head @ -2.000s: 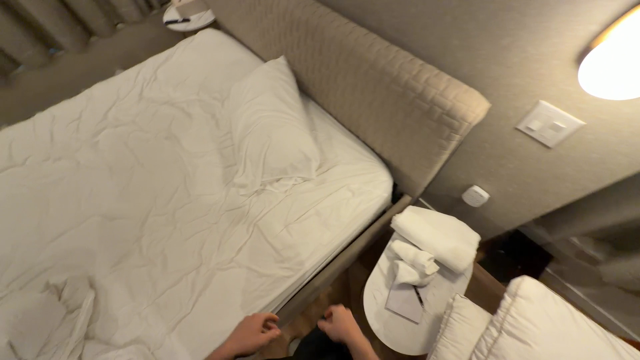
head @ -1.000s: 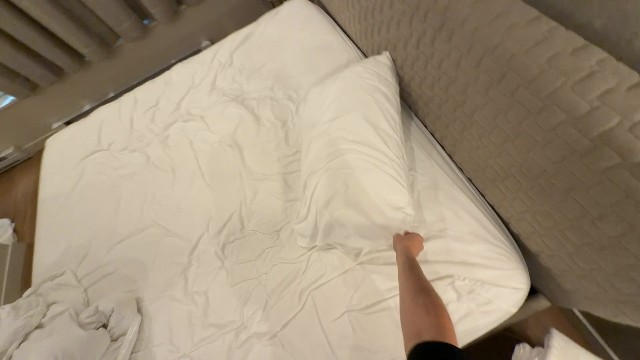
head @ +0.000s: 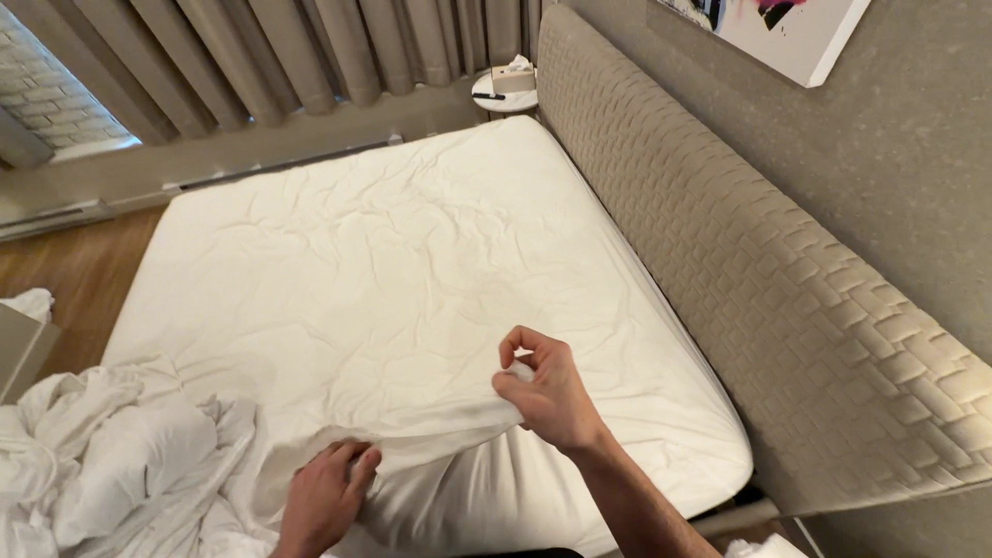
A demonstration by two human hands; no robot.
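A white pillow in its pillowcase (head: pixel 480 488) lies close to my body at the near edge of the bed, its open end toward the mattress. My right hand (head: pixel 542 387) pinches the right corner of the pillowcase's edge between thumb and fingers. At the left part of the same opening, my left hand (head: pixel 332 484) grips the cloth, its fingertips partly hidden by the fabric. Under and beyond both hands spreads the wrinkled white fitted sheet (head: pixel 387 287) on the mattress.
A bunched white duvet (head: pixel 132 457) lies at the left. The padded beige headboard (head: pixel 736 248) runs along the right. Beyond the far corner, a round side table (head: pixel 484 87) holds a tissue box (head: pixel 513 79) and a dark remote. Beige curtains (head: pixel 310 54) hang behind.
The pillow has come from the bed beside the headboard to the near edge. My left hand has come into view and holds the pillowcase too. The view has swung up.
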